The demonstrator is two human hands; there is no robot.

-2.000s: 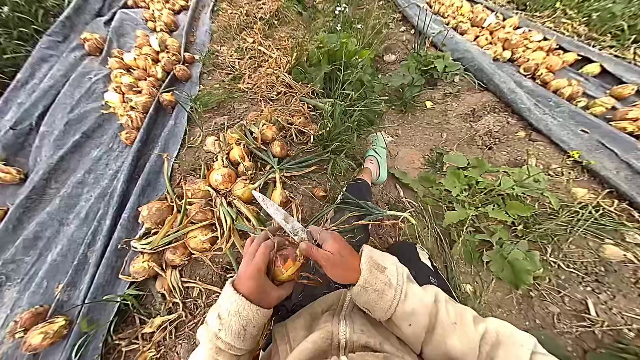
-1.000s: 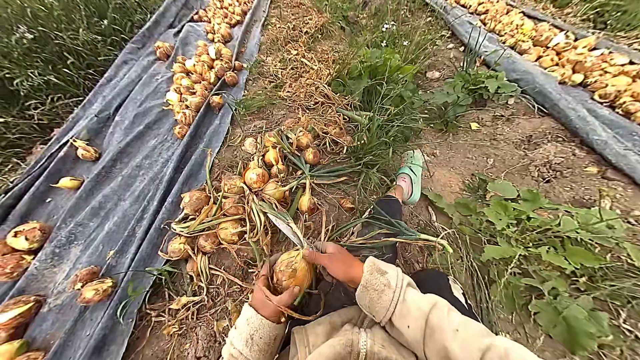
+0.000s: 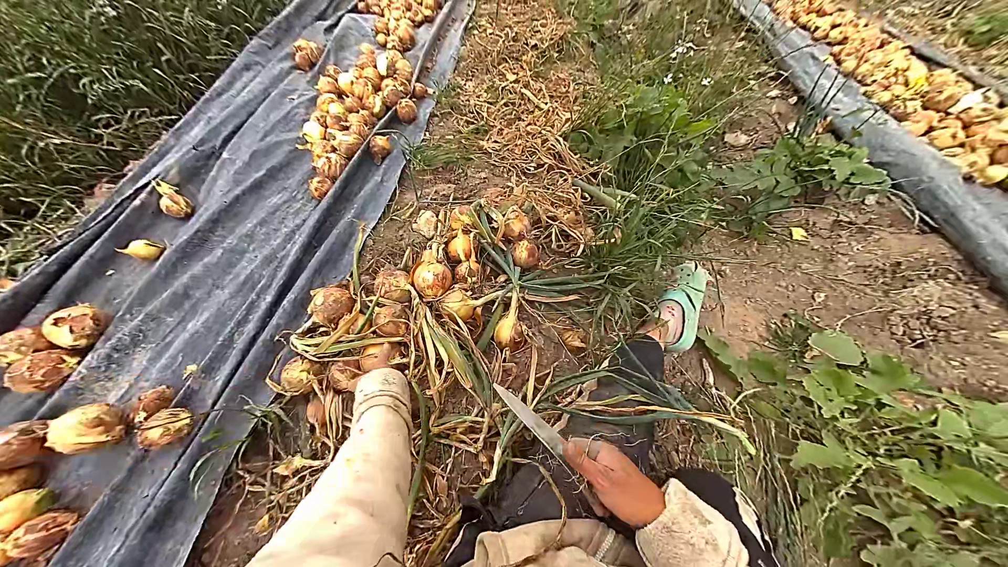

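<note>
My right hand point(image 3: 614, 477) is closed around the handle of a knife point(image 3: 529, 417), above my dark-trousered leg; the blade points up and left. My left arm, in a cream fleece sleeve point(image 3: 354, 465), reaches forward to the near edge of the onion pile, and the hand itself is hidden beyond the cuff. Around that cuff lie unpeeled onions with their leaves on, among them a brown onion point(image 3: 379, 356), a round onion point(image 3: 431, 279) and a yellow onion point(image 3: 509, 331). Long green onion leaves point(image 3: 646, 405) stretch across my leg near the knife.
Dark ground fabric point(image 3: 228, 228) runs along the left, with heaped onions point(image 3: 354, 110) and more onions point(image 3: 85, 428) near me. Another fabric strip point(image 3: 929, 173) with onions lies at the right. My foot wears a green clog point(image 3: 687, 303) beside grass and leafy weeds point(image 3: 890, 425).
Both hands were together on an onion before; now the left arm reaches forward to the pile, and the right hand holds the knife apart from it. The onion is out of the right hand's reach.
</note>
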